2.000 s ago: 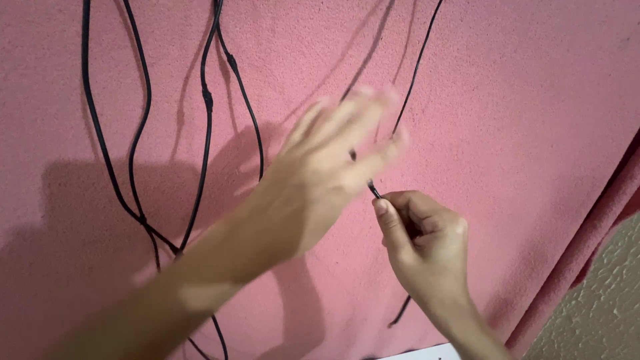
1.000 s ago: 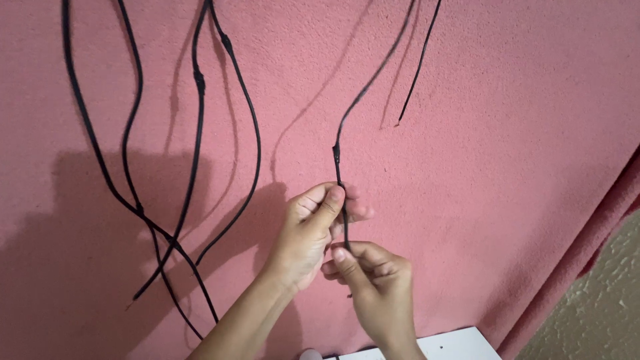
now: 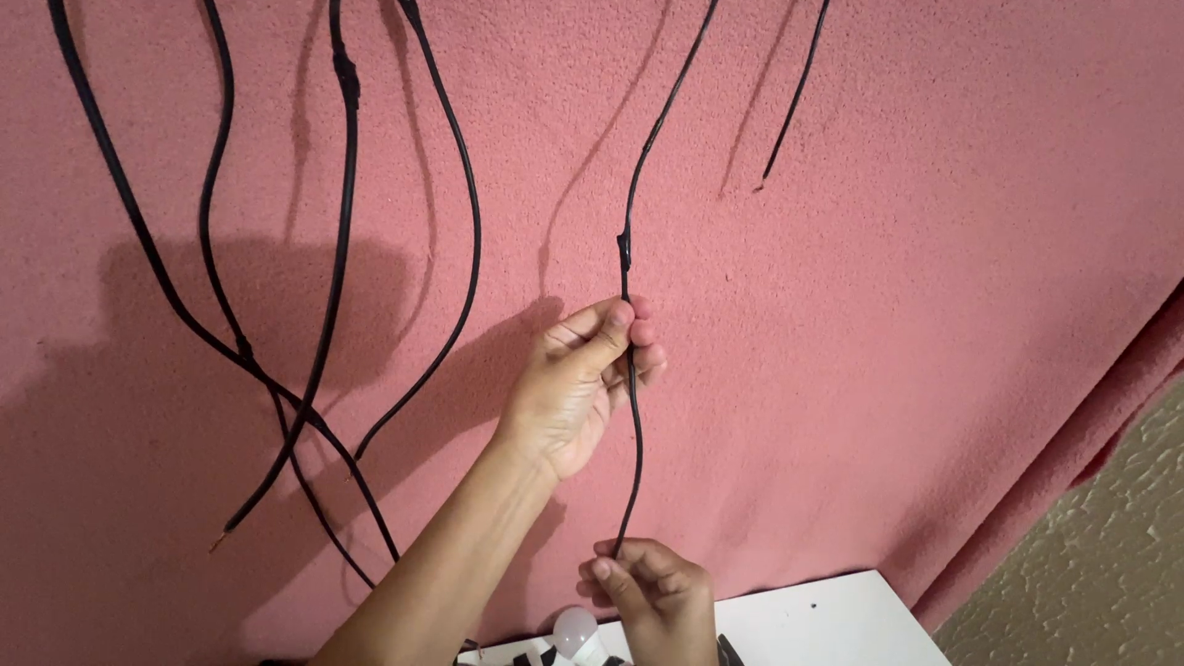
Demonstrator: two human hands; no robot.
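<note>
A thin black electrical wire [image 3: 637,425] hangs down the middle, with a lump of black tape [image 3: 624,250] around it. Just below that lump my left hand [image 3: 583,379] pinches the wire between thumb and fingers. Lower down, my right hand [image 3: 652,592] grips the same wire near its bottom; the wire's end is hidden by the fingers. To the left hang several other black wires [image 3: 346,185], some with taped lumps, one showing a bare copper tip [image 3: 219,540]. A shorter black wire [image 3: 795,97] with a bare end hangs at the upper right.
Behind the wires is a pink fabric surface [image 3: 879,324]. At the bottom stands a white surface [image 3: 832,620] with a white light bulb [image 3: 575,631] and partly hidden dark items on it. A textured wall or floor [image 3: 1064,555] shows at the lower right.
My left hand, blurred and spread beside the wire two seconds ago, now pinches it. My right hand has moved down, farther from the left, with a longer stretch of wire between them.
</note>
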